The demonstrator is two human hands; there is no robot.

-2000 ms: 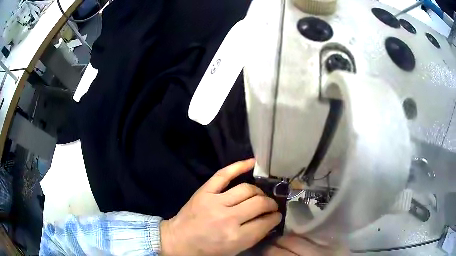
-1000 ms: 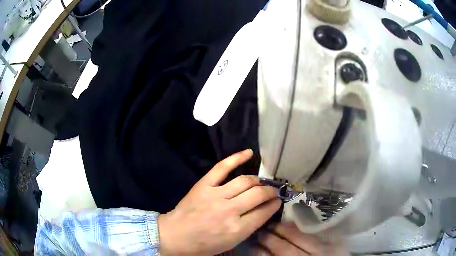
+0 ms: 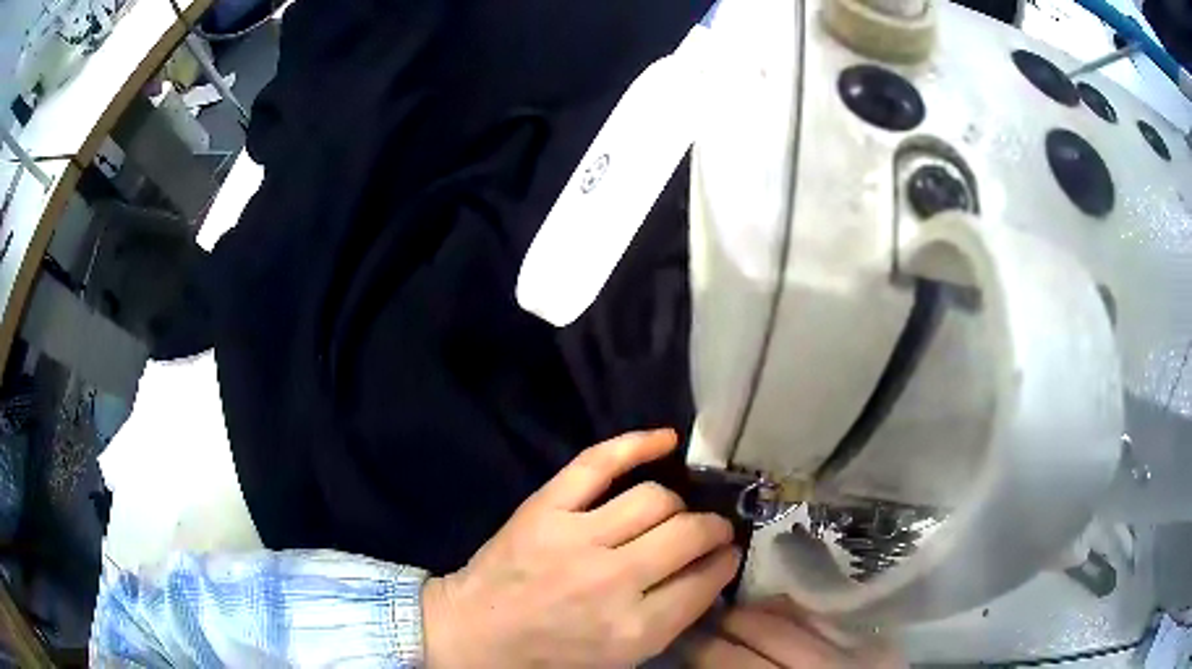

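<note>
A large dark garment piece [image 3: 392,301] lies in folds left of the white sewing machine head [image 3: 837,288]. My left hand [image 3: 588,562] lies flat on the cloth edge at lower centre, fingers pressing it beside the needle area. My right hand [image 3: 784,634] is at the bottom edge, partly cut off and blurred, below the machine head with fingertips near the cloth edge. The presser foot and needle are mostly hidden; some shiny metal parts [image 3: 758,499] show by my left fingertips. I cannot tell what my right fingers grip.
A white paddle-shaped lamp [image 3: 608,190] hangs over the cloth beside the head. The white take-up guard [image 3: 1085,392] curves in front at right. White table surface [image 3: 177,457] shows at lower left. Another curved table edge [image 3: 79,163] stands at upper left.
The machine and lamp have shifted right in view. My left hand stays on the cloth beside the needle area, its fingers slightly shifted. My right hand remains at the bottom edge.
</note>
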